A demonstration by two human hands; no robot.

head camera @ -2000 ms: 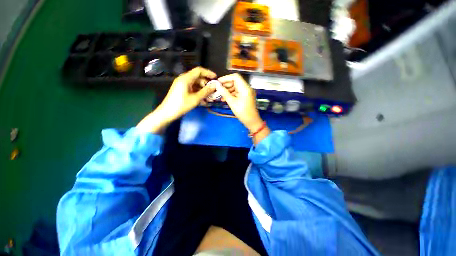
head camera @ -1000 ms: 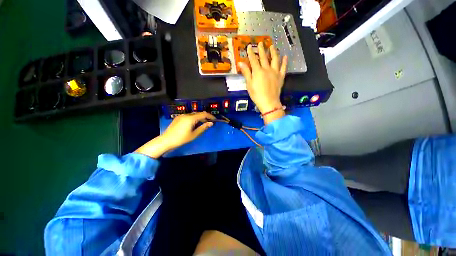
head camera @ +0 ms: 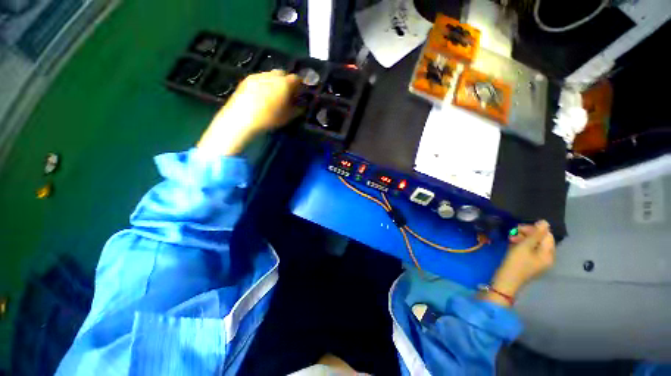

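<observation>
My left hand is over the black compartment tray; its fingertips are blurred and what they touch is hidden. Round modules lie in the pockets, among them a silver one at the near right corner. My right hand is at the right end of the blue control panel, fingers curled beside a lit green button; nothing is seen in it. Three orange fixture blocks sit on the metal fixture plate; the front one holds a silvery round part.
A white paper sheet lies on the black machine top between plate and panel. Orange cable loops below the panel. A printed sheet and crumpled white tissue flank the fixtures. Small loose parts lie on the green bench.
My right hand has left the front orange block for the panel's right end. My left hand has moved from the panel to the tray. The plate sits farther back, exposing more paper. The view has shifted.
</observation>
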